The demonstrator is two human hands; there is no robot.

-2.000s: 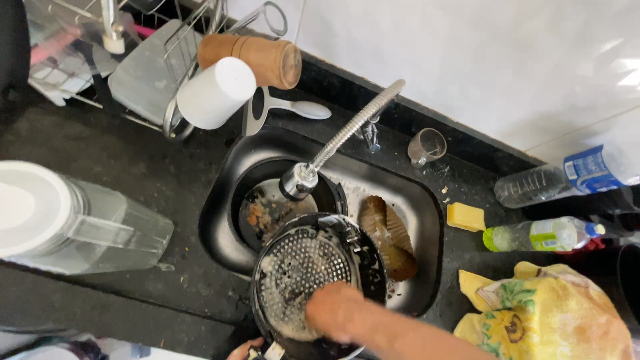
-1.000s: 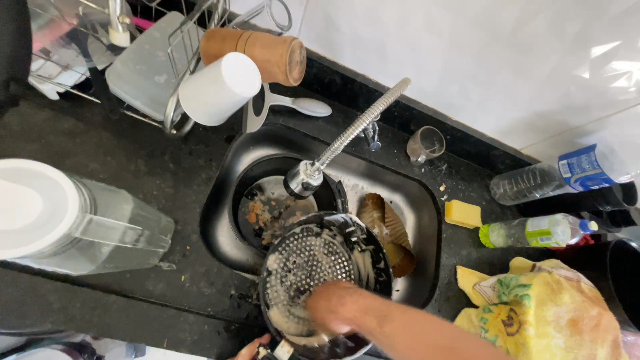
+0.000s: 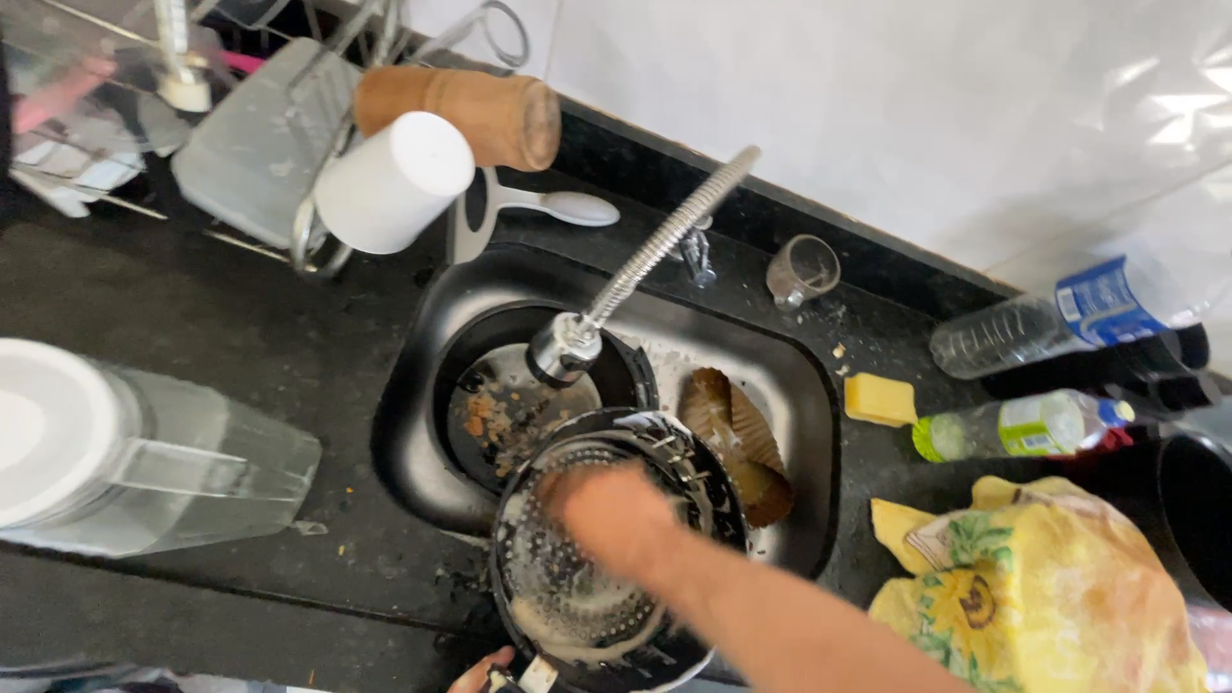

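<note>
A dark pan (image 3: 712,500) with a perforated round metal piece (image 3: 568,587) in it, both soapy, tilts over the front of the steel sink (image 3: 808,385). My right hand (image 3: 616,510) is on the perforated surface, blurred; whether it holds anything is hidden. At the bottom edge my left hand (image 3: 486,671) is at the pan's handle (image 3: 525,677), mostly out of view. Behind lies a round black pan (image 3: 481,337) with water and food scraps, under the spring-neck faucet (image 3: 568,348). A brown ribbed item (image 3: 736,448) lies in the sink's right part.
A lidded clear pitcher (image 3: 212,462) stands left. Behind are a dish rack (image 3: 318,241), white cup (image 3: 395,183), wooden cylinder (image 3: 457,111) and white spoon-like utensil (image 3: 577,209). Rightward are a glass mug (image 3: 804,269), yellow sponge (image 3: 880,399), plastic bottles (image 3: 1011,332) and a yellow cloth (image 3: 1049,587).
My right hand has moved up and left over the perforated surface, where more suds show than two seconds ago. My left hand stays low by the handle.
</note>
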